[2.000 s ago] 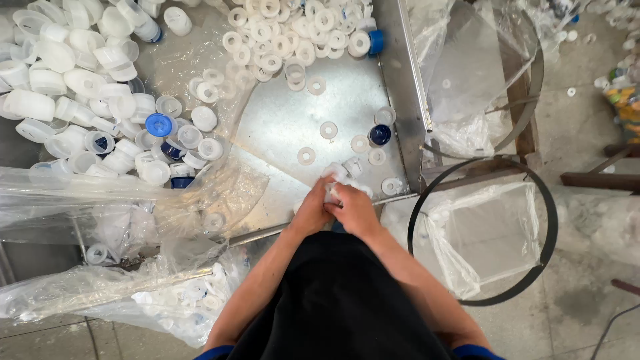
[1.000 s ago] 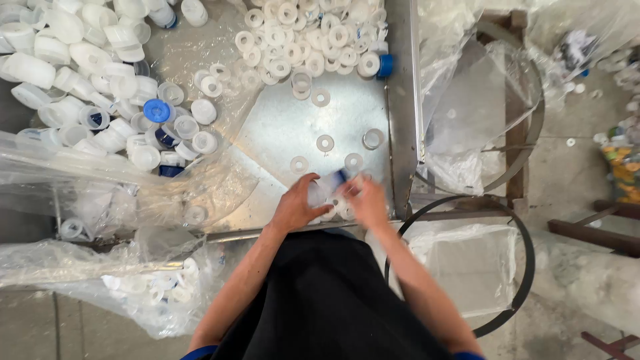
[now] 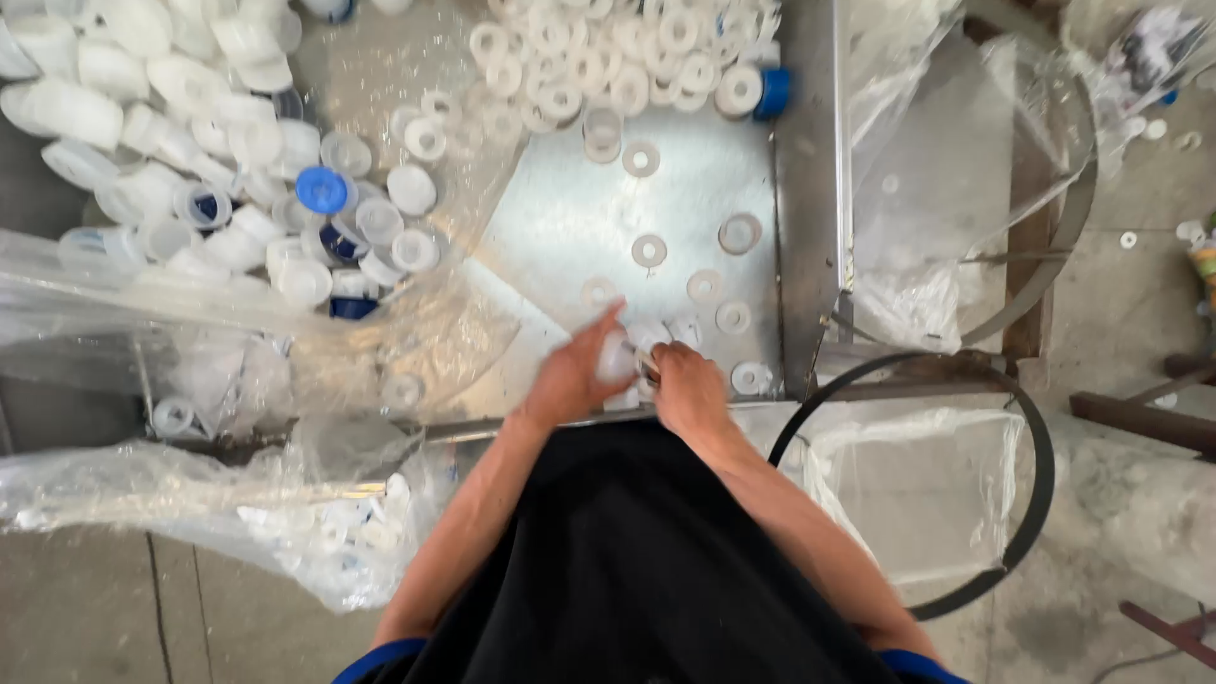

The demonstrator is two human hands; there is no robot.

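My left hand (image 3: pixel 575 372) holds a translucent white plastic cap (image 3: pixel 616 359) near the front edge of a metal tray (image 3: pixel 608 199). Against that cap, my right hand (image 3: pixel 689 385) grips a small tool with a thin metal part; its kind cannot be told. White pieces lie just beyond both hands. Flat white plastic rings (image 3: pixel 649 251) are scattered over the tray, with a heap of similar rings (image 3: pixel 589 57) at its back. A blue cap (image 3: pixel 771 93) rests by the right wall. To the left is a large pile of white caps (image 3: pixel 180 114), with a bright blue cap (image 3: pixel 321 190) among them.
Clear plastic sheeting (image 3: pixel 190 290) drapes over the tray's left part. A bag with white scraps (image 3: pixel 366 522) hangs at the front left. On the right are a black hoop (image 3: pixel 1043 475) around an open plastic bag, another hooped bag (image 3: pixel 1088 180) and a metal side wall (image 3: pixel 812 171).
The dark blue cap seen between my hands a second ago no longer shows there; a translucent white one is in my left hand. Both hands stay near the tray's front edge.
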